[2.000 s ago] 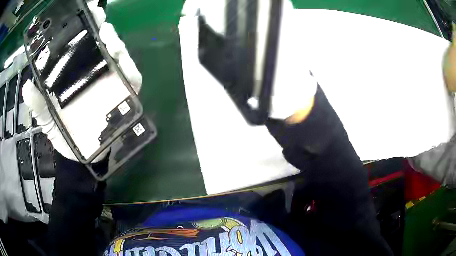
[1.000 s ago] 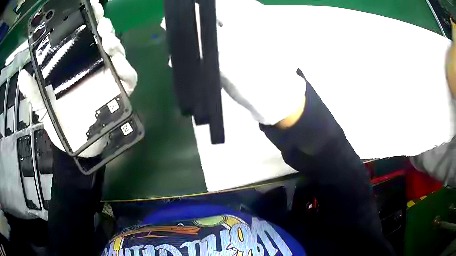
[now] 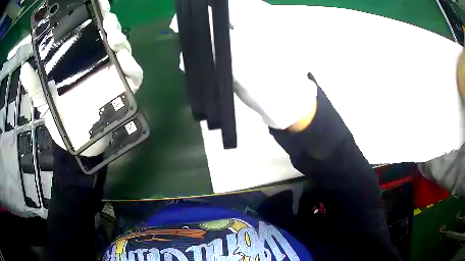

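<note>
My left hand, in a white glove, holds two overlapping phone frames at the left. The upper phone frame faces me, with camera holes at its top, a glossy black patch, a pale lower area and a small white label near the bottom end. The lower frame sticks out beneath it, also with a white label. My right hand, in a white glove, holds several phone frames edge-on as a dark stack, upright above the border of the green bench and white sheet. The stack's top is cut off by the picture's edge.
A white-lined tray with rows of dark frames lies at the far left. The green bench shows between my hands. A white sheet covers the right side. Part of another person's hand and a grey sleeve show at the right edge.
The stack in my right hand has moved left from over the white sheet and turned to show its edges. My left hand's frames have shifted slightly up and left.
</note>
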